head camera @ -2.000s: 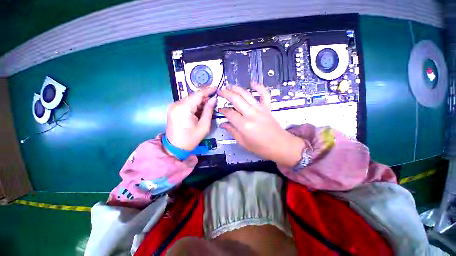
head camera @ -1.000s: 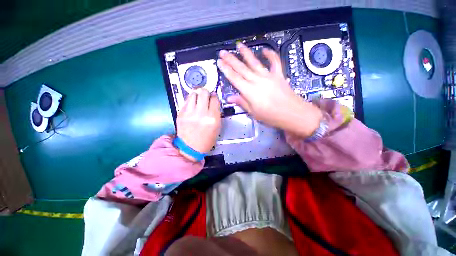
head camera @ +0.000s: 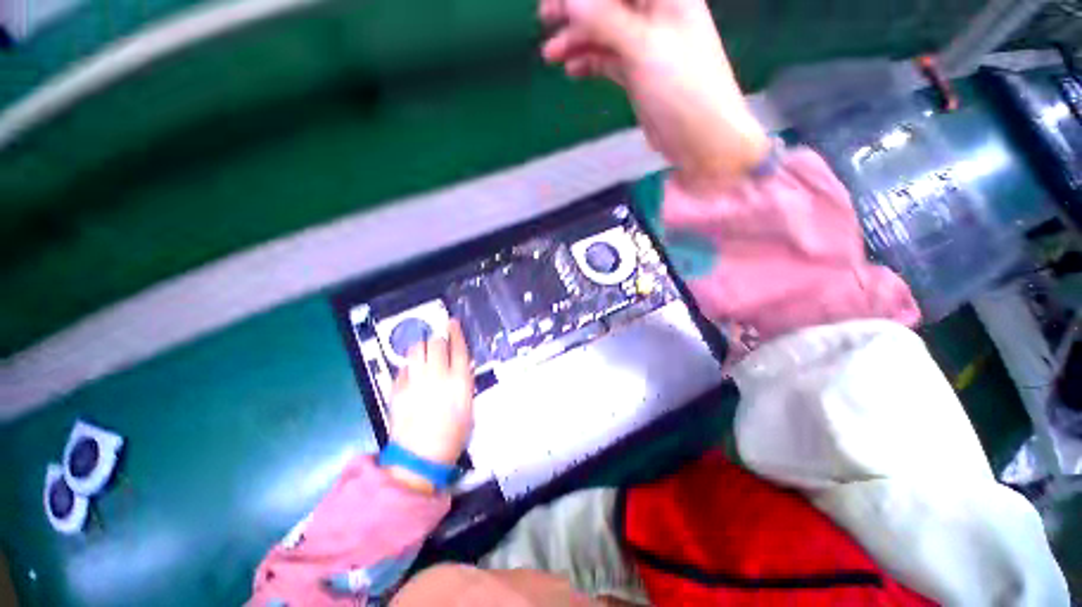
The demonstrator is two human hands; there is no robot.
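Note:
The open laptop base lies on the green mat, tilted in view, with its silver-white plate toward me. The motherboard shows between the left fan and the right fan. My left hand rests with its fingertips at the lower edge of the left fan; whether it holds anything is hidden. My right hand is raised beyond the laptop at the top of the picture, with its fingers curled and blurred. I cannot tell if something small is in it.
Two spare fans lie on the green mat at the far left. A grey ribbed strip runs behind the laptop. Clear plastic trays stand at the upper right, beyond my right sleeve.
My right hand has lifted off the laptop and moved up and away. My left hand stays by the left fan. The view has turned, so the laptop looks tilted and the trays show.

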